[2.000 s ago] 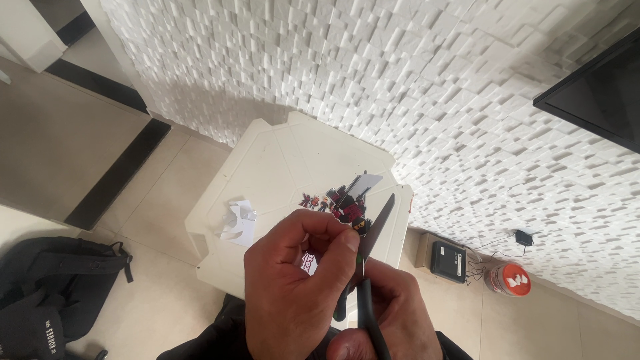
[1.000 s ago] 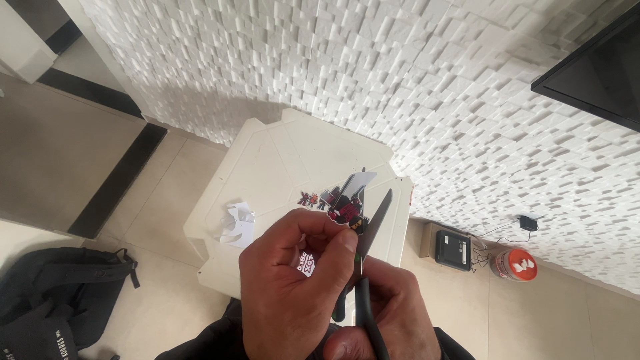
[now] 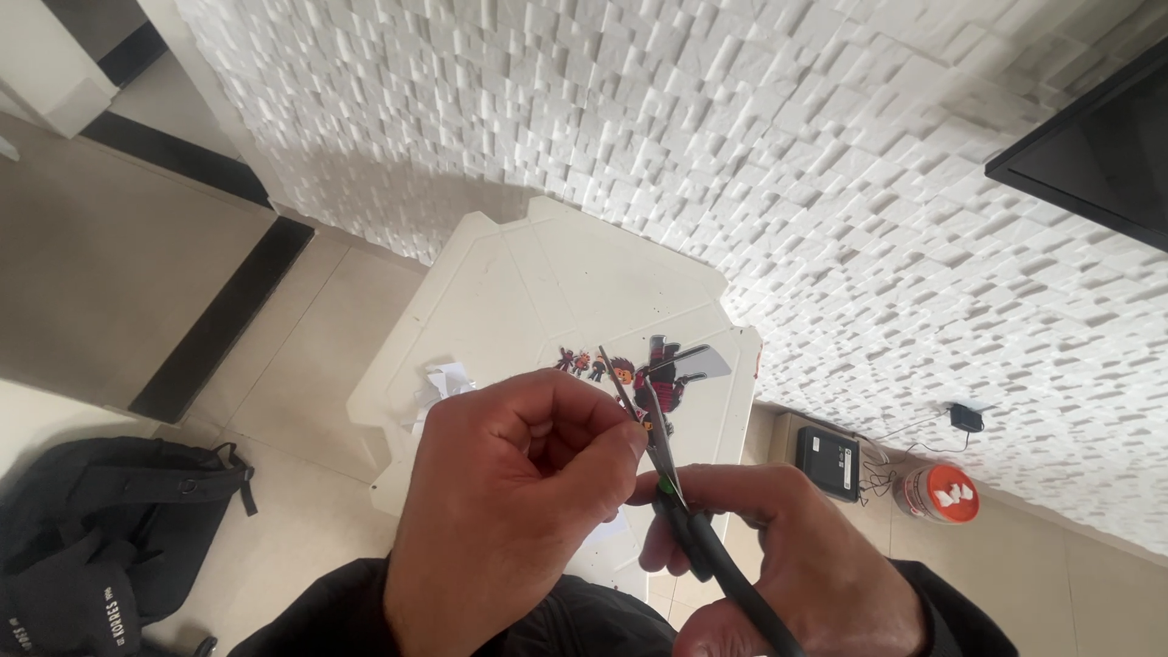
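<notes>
My left hand pinches a small paper cutout between thumb and forefinger; the fingers hide most of it. My right hand holds black-handled scissors, whose parted blades point up beside my left fingertips. Beyond the blades, on the white table, lies a larger printed cartoon figure cutout in dark red and black, with a grey piece at its side. Several small printed figures lie left of it. White paper scraps rest at the table's left side, partly behind my left hand.
The white table stands against a textured white wall. A black backpack lies at lower left. On the right are a black box-shaped device, cables, a wall plug and a red-lidded container. A dark screen hangs at upper right.
The scissor blades have parted; they looked nearly together before. My right hand's fingers have spread away from my left hand. More of the large figure cutout now shows beyond the blades.
</notes>
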